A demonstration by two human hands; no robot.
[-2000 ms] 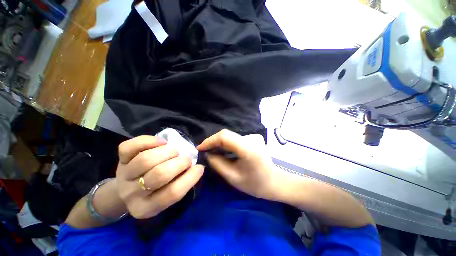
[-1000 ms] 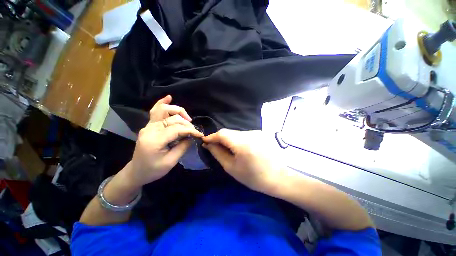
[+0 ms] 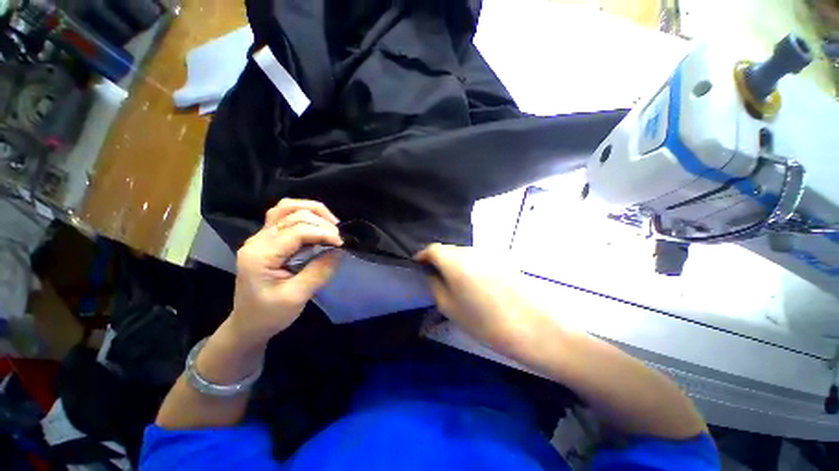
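A black garment [image 3: 368,156] lies heaped in front of me, with a small white strip [image 3: 281,80] on its upper left. My left hand [image 3: 287,256] pinches a dark edge of the garment between thumb and fingers. My right hand [image 3: 451,276] holds the same edge further right, its fingertips partly hidden. The edge is stretched between both hands. A light grey piece [image 3: 373,290] hangs below the edge, towards my body.
A white sewing machine head [image 3: 708,138] with a blue stripe stands at the right over its lit white bed [image 3: 589,267]. A brown wooden surface [image 3: 147,152] with pale cloth pieces [image 3: 216,69] is at the left. Dark cloth [image 3: 143,354] lies at lower left.
The hands have moved apart, the right one to the right, and the edge is now drawn out between them. More of the light grey piece shows. The left hand has turned since two seconds ago.
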